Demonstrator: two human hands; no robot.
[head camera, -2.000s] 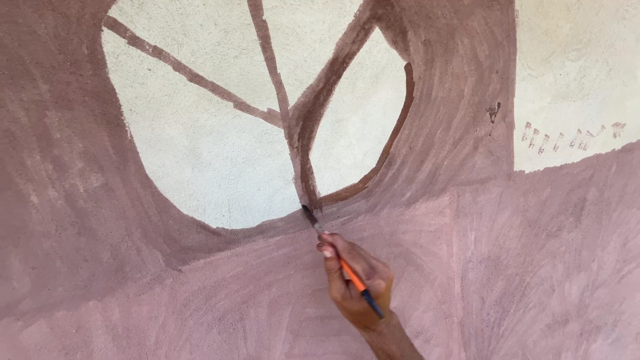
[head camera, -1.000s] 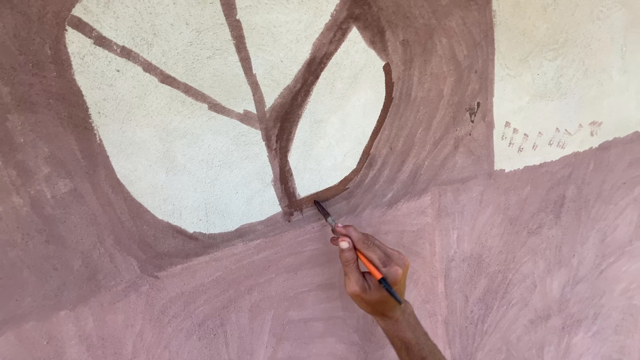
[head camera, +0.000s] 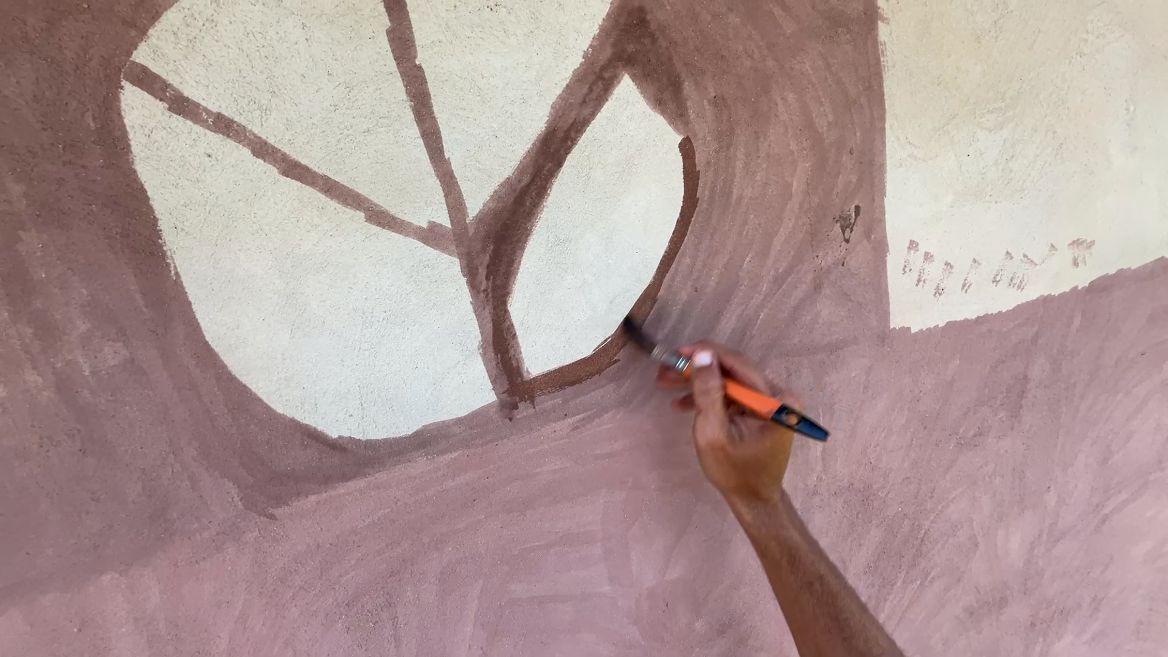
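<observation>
My right hand (head camera: 744, 420) grips a paintbrush (head camera: 753, 400) with an orange handle, a dark blue end and a metal ferrule. The dark bristles touch the lower right edge of a white leaf-shaped patch (head camera: 593, 228) on a painted wall. A darker brown band (head camera: 686, 196) curves along that patch's right and lower edge, and the bristle tip lies on it. Left of the patch, brown branching lines (head camera: 516, 237) cross a larger white area (head camera: 338, 301). My left hand is out of view.
Mauve-brown paint (head camera: 766, 137) with curved strokes surrounds the white shapes. Below spreads a lighter pinkish wall area (head camera: 456, 566). At the upper right is a cream section (head camera: 1022, 137) with a row of short brown marks (head camera: 995, 266). A small dark spot (head camera: 848, 222) lies left of it.
My right hand and the brush have moved right and up along the brown band, from the foot of the branching lines to the lower right edge of the leaf-shaped patch.
</observation>
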